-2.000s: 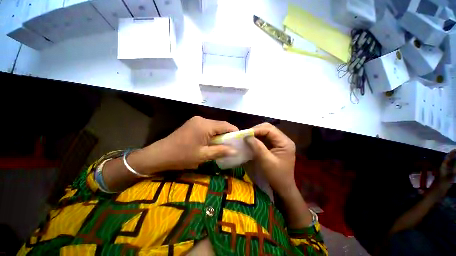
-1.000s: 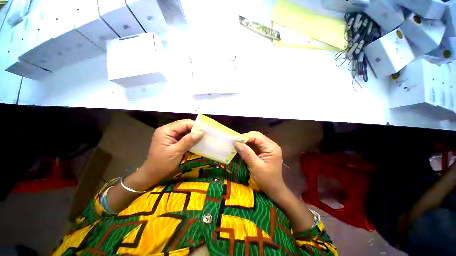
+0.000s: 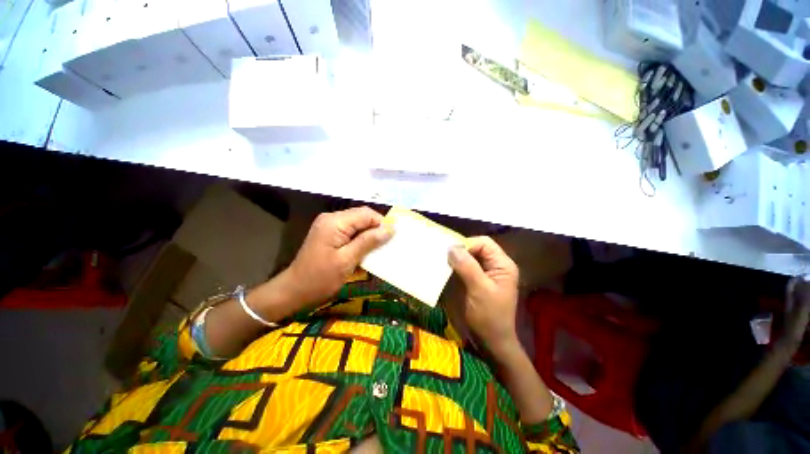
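Observation:
A palm-sized white to pale yellow label sheet [image 3: 413, 256] with a yellow upper edge is held in front of my body, below the table's front edge. My left hand [image 3: 330, 255] pinches its left corner between thumb and fingers. My right hand [image 3: 488, 282] pinches its right side. An open-topped white box base [image 3: 410, 171] sits near the table's front edge; glare washes out its inside. A white carton [image 3: 277, 96] stands to its left.
Rows of white cartons [image 3: 200, 37] stand back left. A patterned strip [image 3: 495, 69], yellow paper [image 3: 582, 71], a dark cable bundle [image 3: 655, 115] and piled loose cartons [image 3: 708, 136] lie right. A red stool [image 3: 593, 355] and another person's arm [image 3: 755, 381] are lower right.
The sheet was edge-on two seconds ago, then opened out flat; its visible face is now paler, with less marking. The table view has shifted slightly.

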